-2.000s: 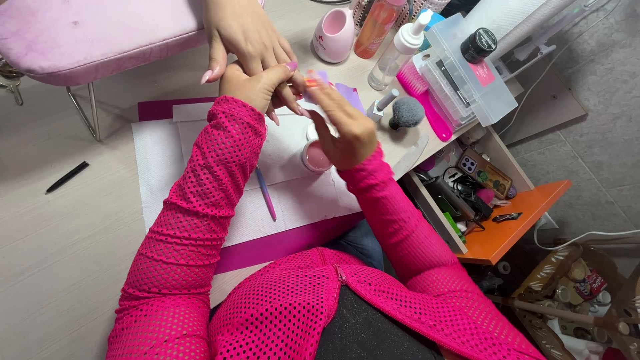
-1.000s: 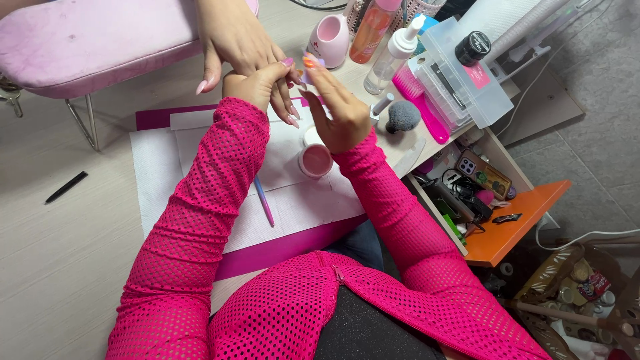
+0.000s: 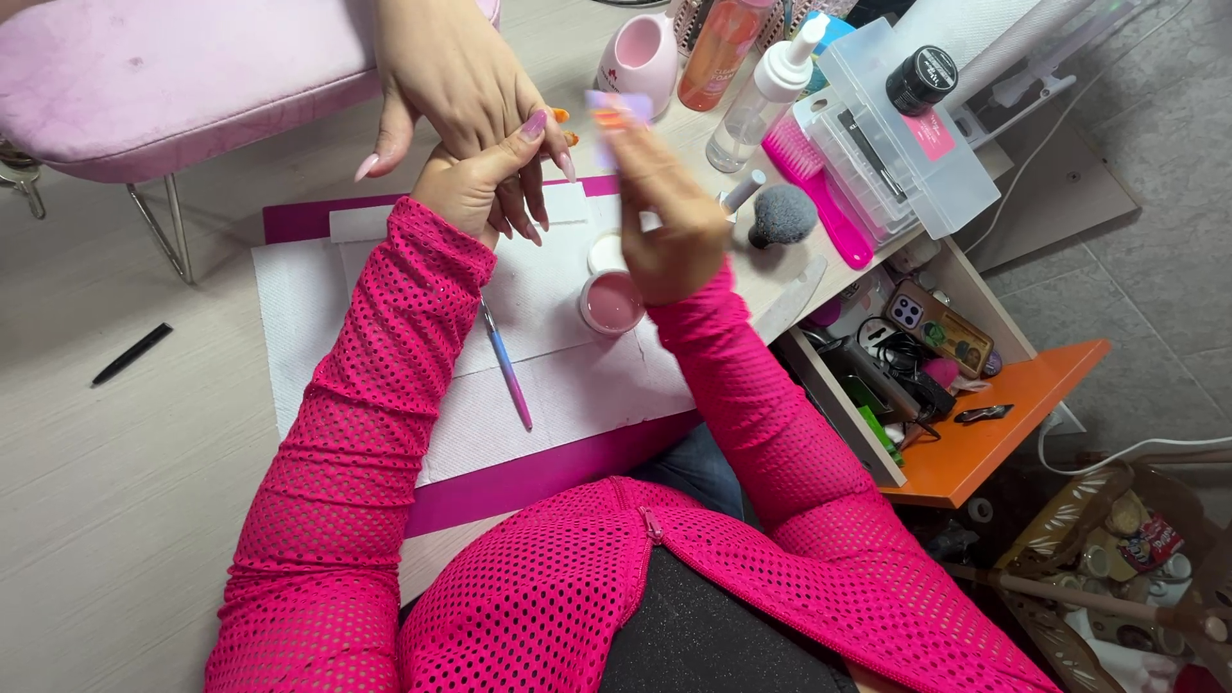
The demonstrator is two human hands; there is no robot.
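Note:
My left hand (image 3: 472,183) is closed around the fingers of another person's hand (image 3: 457,82), which reaches in from the top with long, pale pink nails. To the right, my right hand (image 3: 674,207) is blurred and apart from it, holding a small purplish sheet or pad (image 3: 616,104) at its fingertips; its exact kind is unclear. Below my right hand an open jar of pink gel (image 3: 613,302) stands on white paper towels (image 3: 577,385), beside a white round lid or jar (image 3: 606,252). A thin blue-and-purple brush (image 3: 507,371) lies on the towels.
Right of my hands are a fluffy grey brush (image 3: 782,216), a nail file (image 3: 794,298), a pink brush (image 3: 818,188), a pump bottle (image 3: 765,96) and a plastic box (image 3: 866,154). A drawer (image 3: 1020,423) stands open at the right. A pink cushioned rest (image 3: 183,82) is upper left.
My right hand has moved away from the other person's fingers toward the right. My left hand keeps its hold on them.

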